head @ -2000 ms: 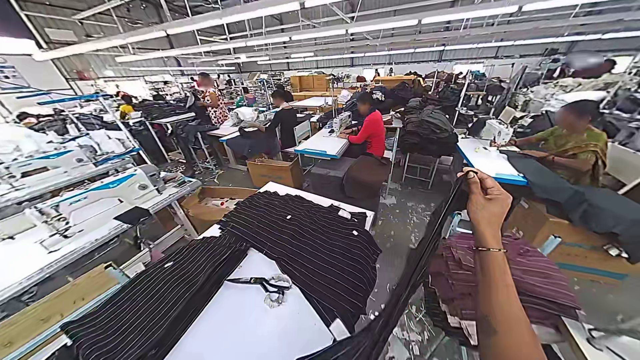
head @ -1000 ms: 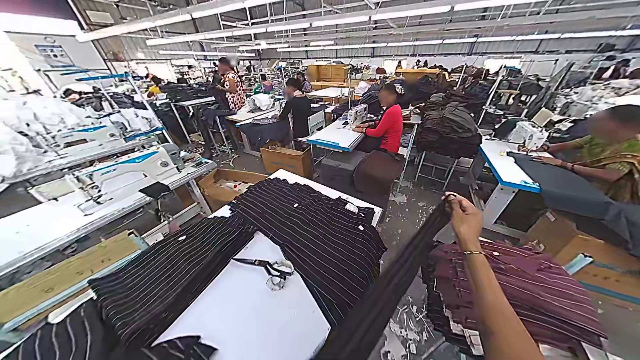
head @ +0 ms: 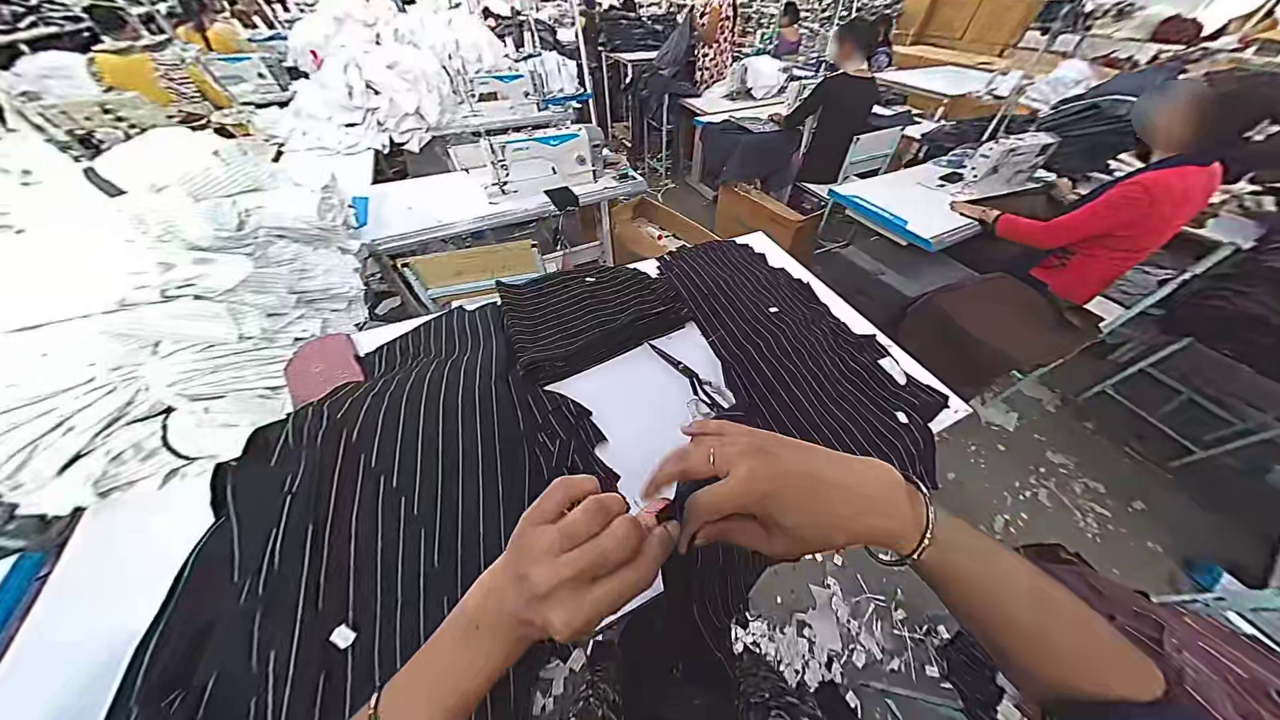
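Note:
My left hand (head: 590, 560) and my right hand (head: 775, 490) meet over the near edge of a white table (head: 635, 400). Their fingertips pinch the edge of a dark piece of fabric (head: 690, 620) that hangs below them; part of it is hidden by the fingers. Black shears (head: 685, 370) lie open on the white tabletop just beyond my right hand. Stacks of black pinstriped fabric surround them: a large one (head: 370, 480) at the left, a small one (head: 590, 315) behind and a long one (head: 800, 350) at the right.
White striped cloth (head: 230, 300) is heaped at the left. Sewing machines (head: 545, 155) stand on tables beyond. A person in a red top (head: 1110, 230) sits at the back right. Cardboard boxes (head: 765, 220) stand behind the table. Scraps (head: 830, 620) litter the floor; maroon fabric (head: 1130, 630) lies at the lower right.
My right hand, earlier raised at the right with dark fabric stretched from it, is now down beside my left hand, which has come into view. The view has swung left.

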